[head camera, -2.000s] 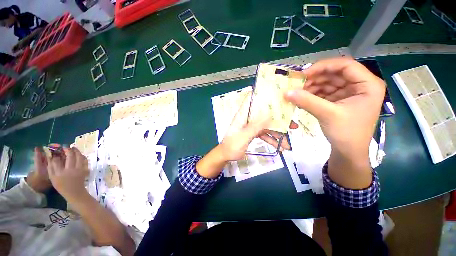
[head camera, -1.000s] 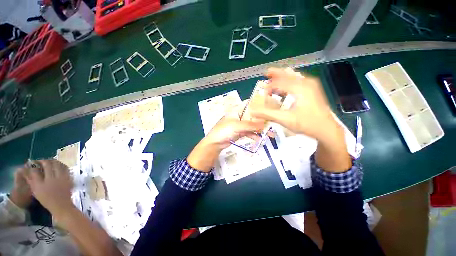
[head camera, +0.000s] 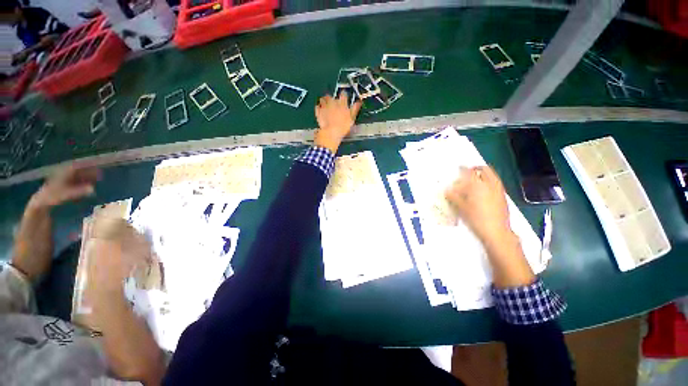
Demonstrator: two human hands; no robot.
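My left hand [head camera: 336,119] reaches over the rail, its fingertips at overlapping phone middle frames [head camera: 383,93] on the green belt. Whether it grips one cannot be told. My right hand [head camera: 481,202] is over the waste liner pile [head camera: 471,283], fingers curled. A tan patch shows by its fingers; whether it is held is unclear. The adhesive sheet [head camera: 354,177] lies between my arms, tan pieces at its far part and white liner nearer me.
A dark smartphone [head camera: 535,166] and a slim pale tool [head camera: 546,237] lie right of the pile, then a spare adhesive sheet stack [head camera: 618,203]. A neighbour's hands [head camera: 113,256] move over liner scraps [head camera: 185,249] at left. A pale metal post [head camera: 562,60] rises from the rail [head camera: 249,139].
My left hand has moved from above the sheets to the belt and no longer holds the phone frame up before me. My right hand has dropped to the waste pile. The view has shifted.
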